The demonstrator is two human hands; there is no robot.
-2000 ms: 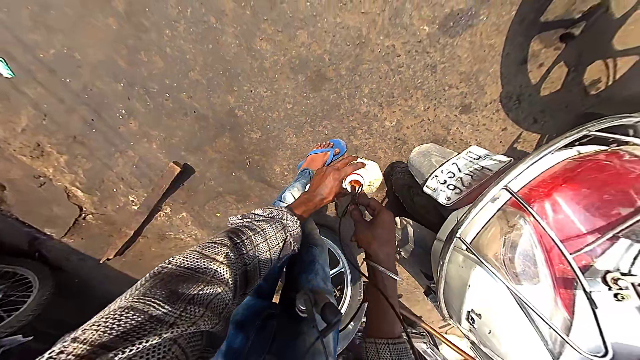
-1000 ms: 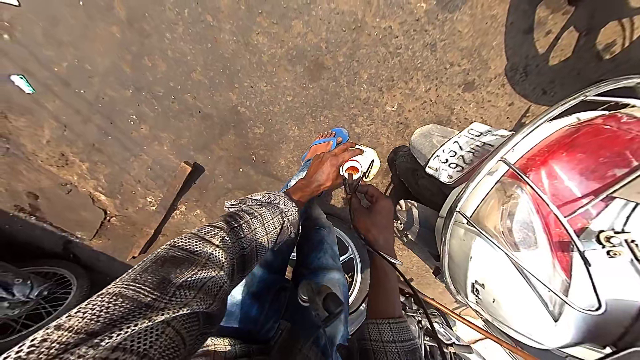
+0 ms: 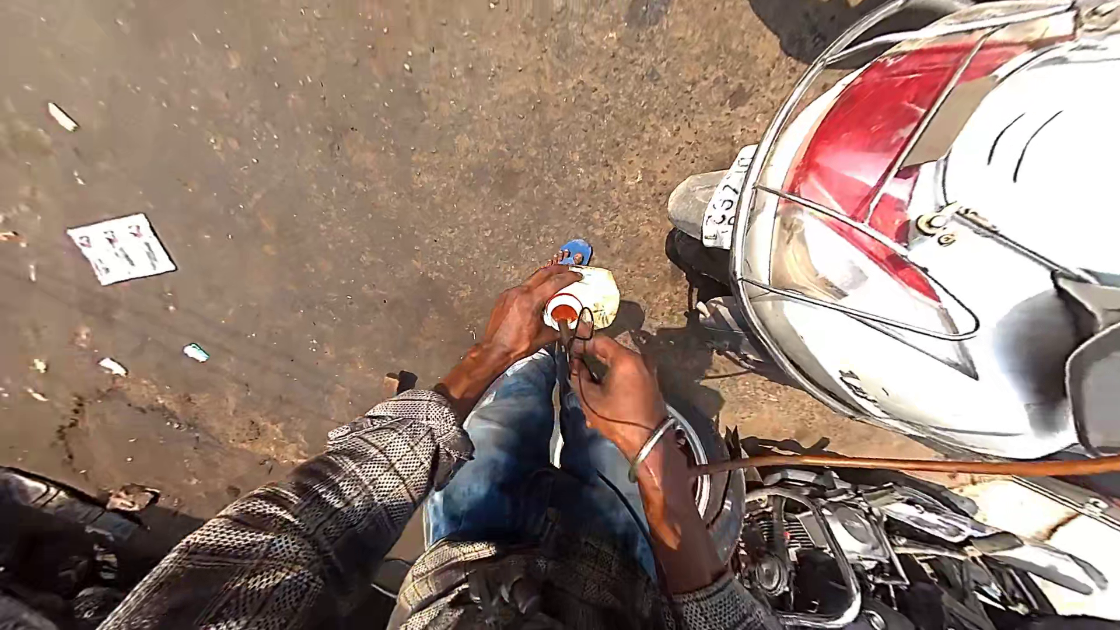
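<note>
In the head view a pale plastic container point(image 3: 600, 296) stands out above my knees, its round mouth with a white rim and orange-red inside facing up. My left hand point(image 3: 523, 313) is closed around its left side. My right hand point(image 3: 623, 394) pinches thin dark cables point(image 3: 564, 343) whose upper ends are at the container's mouth; whether they go inside, I cannot tell. One cable loops over the container's edge and another runs down past my right wrist, which wears a metal bangle point(image 3: 652, 448).
A white scooter point(image 3: 1006, 262) with a red tail light and metal guard stands at the right. Below it are a motorcycle engine point(image 3: 827, 534) and an orange-brown rod point(image 3: 910, 464). Printed paper point(image 3: 122, 249) lies on the ground at left. A foot in a blue sandal point(image 3: 576, 252) shows beyond the container.
The view has shifted, bringing the printed paper in at the left. My hands remain at the container, with the cables still in my right hand.
</note>
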